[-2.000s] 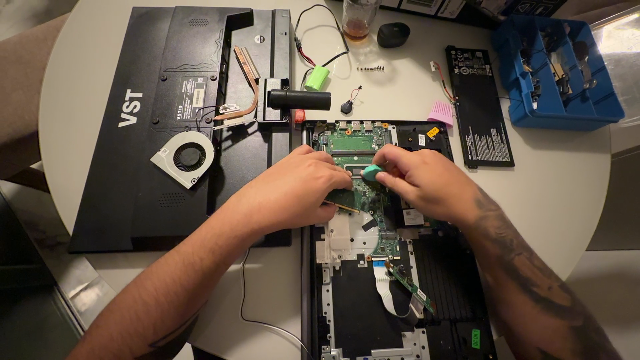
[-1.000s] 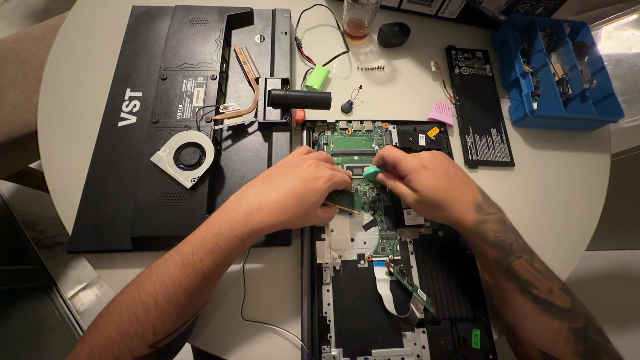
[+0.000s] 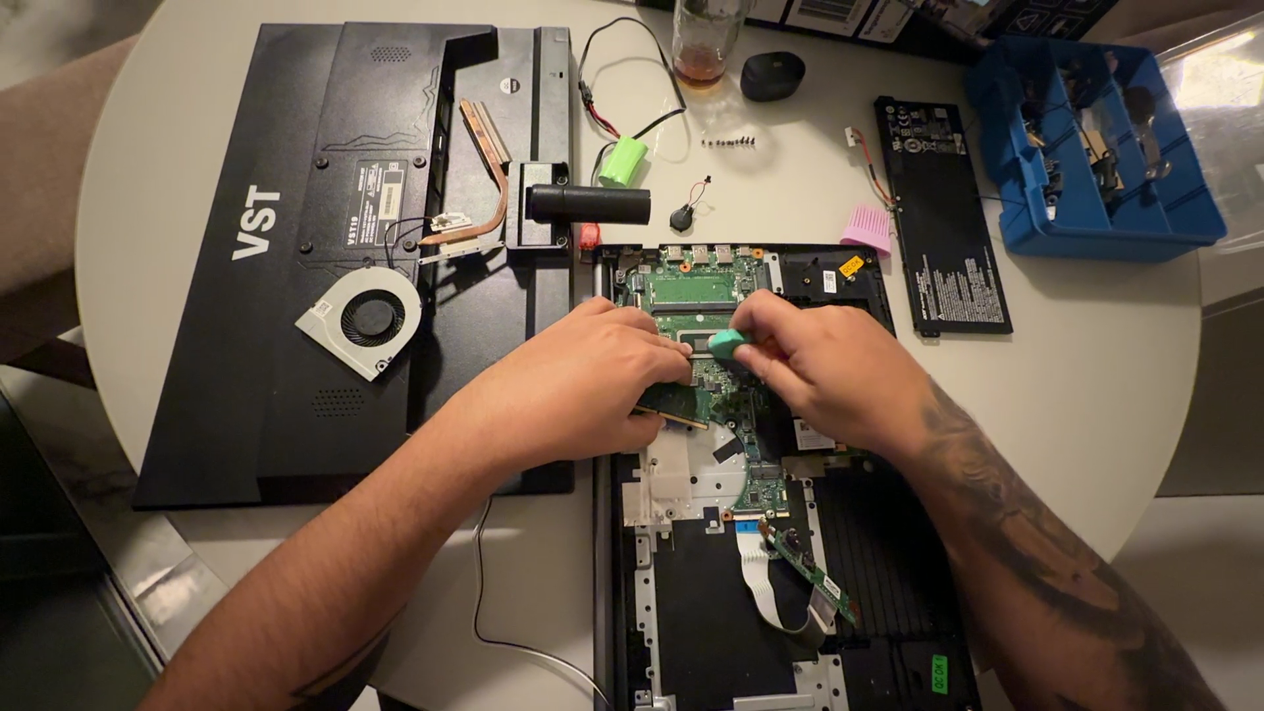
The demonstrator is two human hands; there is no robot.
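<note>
An opened laptop chassis (image 3: 691,602) lies on the round table, its green motherboard (image 3: 691,288) exposed. My right hand (image 3: 829,365) pinches a small teal piece (image 3: 728,344) against the processor die area at the board's middle. My left hand (image 3: 592,385) rests on the board's left side, fingertips beside the processor; a dark part with a gold-coloured edge (image 3: 676,403) shows under its fingers, and whether it is gripped I cannot tell. A white ribbon cable (image 3: 758,578) and a small green board (image 3: 810,573) lie below the motherboard.
At left, a black monitor (image 3: 227,395) lies face down, bearing a cooling fan (image 3: 372,318) and a copper heat pipe (image 3: 489,178). Behind the laptop are a coin cell with leads (image 3: 683,215), screws (image 3: 729,142) and a glass (image 3: 703,49). A battery (image 3: 938,217) and blue organizer (image 3: 1116,232) stand right.
</note>
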